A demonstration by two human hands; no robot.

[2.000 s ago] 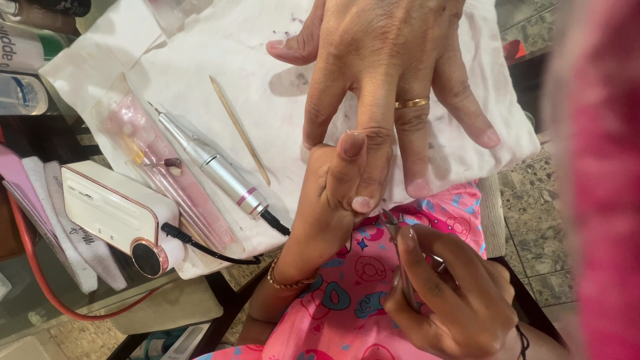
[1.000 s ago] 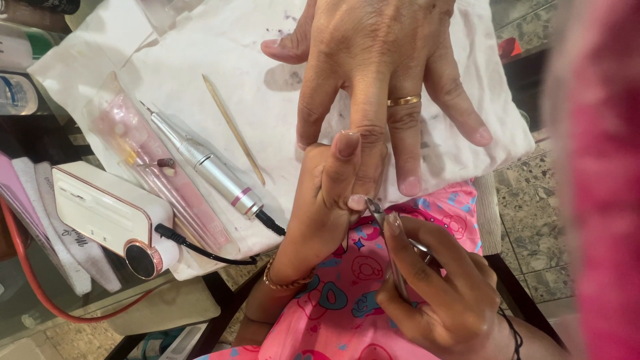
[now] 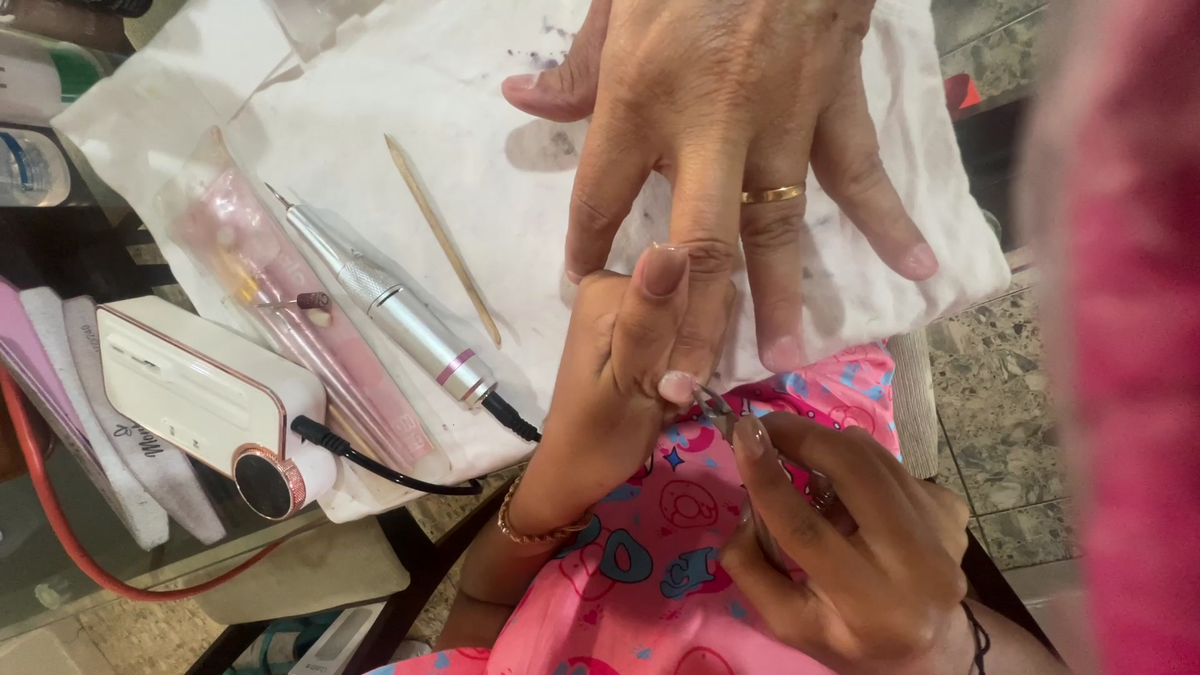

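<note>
Another person's hand (image 3: 722,103), with a gold ring (image 3: 773,194), lies palm down with spread fingers on a white cloth (image 3: 375,103). My left hand (image 3: 623,347), a bracelet (image 3: 539,520) at its wrist, is wrapped around that hand's middle finger near the tip. Held in my right hand (image 3: 844,534) is a pair of metal cuticle nippers (image 3: 717,412), whose jaws are at the edge of that finger's nail. My fingers cover much of the handles. Whether the jaws touch skin cannot be told.
Left on the cloth lie a wooden stick (image 3: 442,239), a silver nail drill handpiece (image 3: 389,309) and a pink plastic packet (image 3: 300,319). A white drill control box (image 3: 197,384) with a black cable and several nail files (image 3: 141,450) are at the lower left. Bottles (image 3: 33,169) stand farther up.
The nippers' jaws, below the fingertip two seconds ago, are now at the nail's edge. My left hand keeps its hold on the finger.
</note>
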